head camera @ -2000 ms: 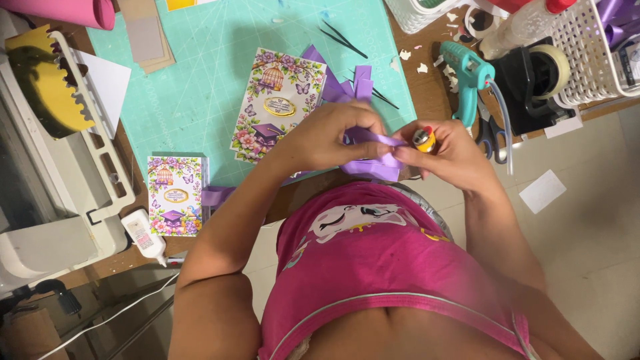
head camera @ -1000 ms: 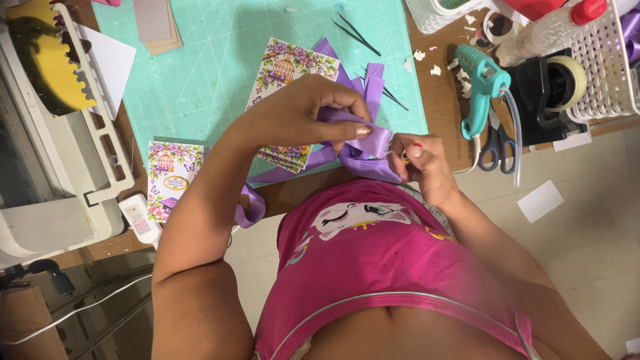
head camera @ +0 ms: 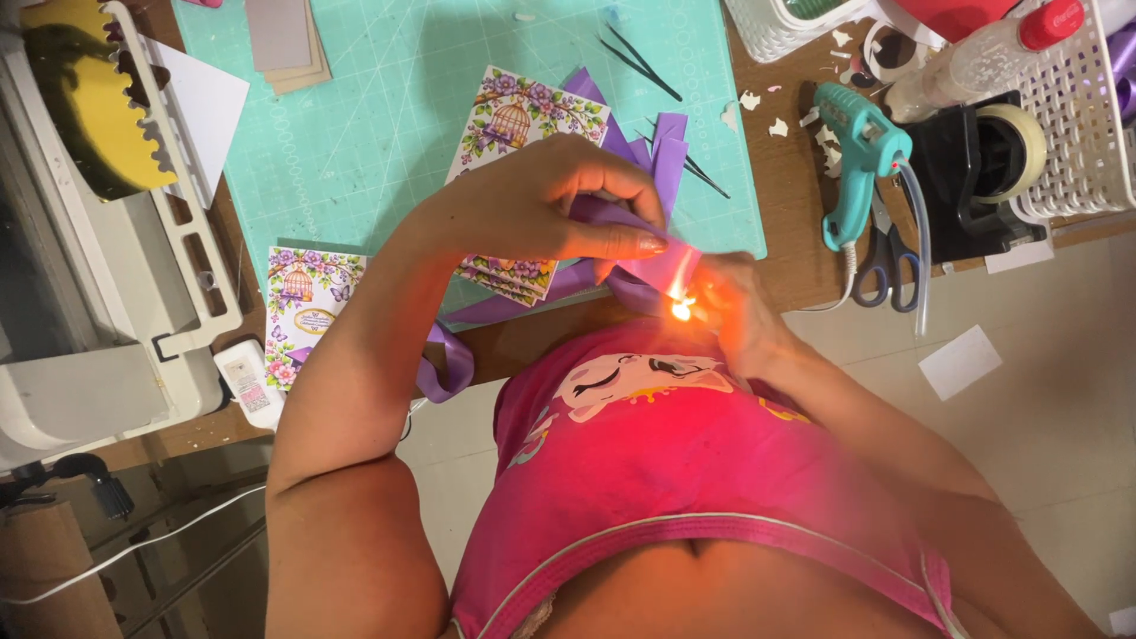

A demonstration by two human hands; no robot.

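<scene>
A purple satin ribbon (head camera: 652,262) is pinched between the thumb and fingers of my left hand (head camera: 568,209), with its end toward the right. My right hand (head camera: 732,306) is closed around a lighter, whose body is mostly hidden by the fingers and glare. Its lit flame (head camera: 681,306) is at the ribbon's end and casts an orange glow. Under my left hand lies a stack of printed floral cards (head camera: 510,124) with a birdcage design. Another floral card (head camera: 306,297) is by my left forearm. Cut purple ribbon pieces (head camera: 670,160) lie beyond my hands, over black tweezers (head camera: 707,175).
A teal cutting mat (head camera: 390,115) covers much of the wooden table. On the right are a teal hot glue gun (head camera: 852,160), scissors (head camera: 883,253), a tape dispenser (head camera: 950,186), a plastic bottle (head camera: 967,67) and a white basket (head camera: 1078,133). A glue bottle (head camera: 251,382) and a machine (head camera: 106,293) are at left.
A flame now burns at the ribbon's end; none shows in the earlier frames. Two seconds ago the yellow-orange lighter was plainly visible in my right hand. My hands have moved slightly apart since then.
</scene>
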